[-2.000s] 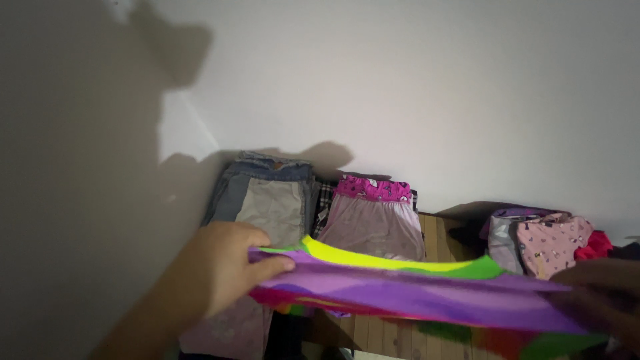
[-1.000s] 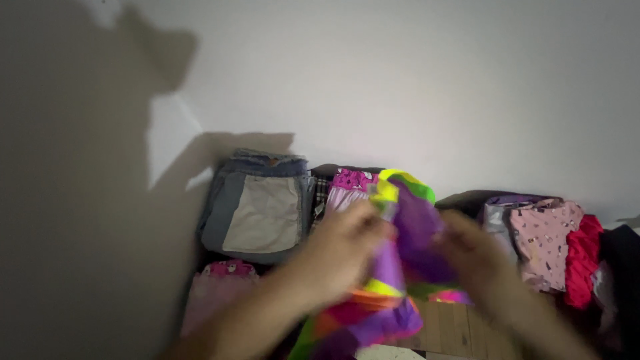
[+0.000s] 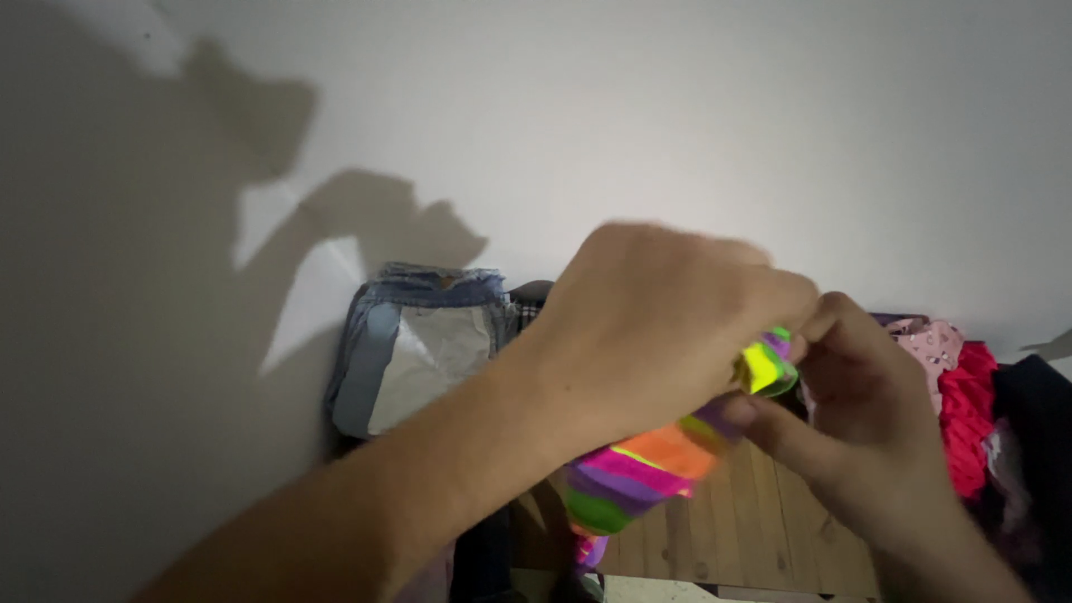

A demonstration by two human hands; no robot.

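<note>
A multicoloured striped cloth garment hangs bunched beneath my two hands, with a bright yellow and green edge poking out between them. My left hand is closed around its upper part, the back of the hand towards the camera. My right hand meets it from the right, its thumb and fingers pinching the same bunched cloth. The fingertips of my left hand are partly hidden. Both hands are raised above a wooden surface.
Folded denim with a pale panel lies at the left by the wall. On the right are a pink patterned garment, a red garment and dark cloth. Dark fabric lies below my left forearm.
The garment was stretched wide between my hands two seconds ago; now it is gathered into a narrow bunch. My hands have come together, and my left hand has moved to the right.
</note>
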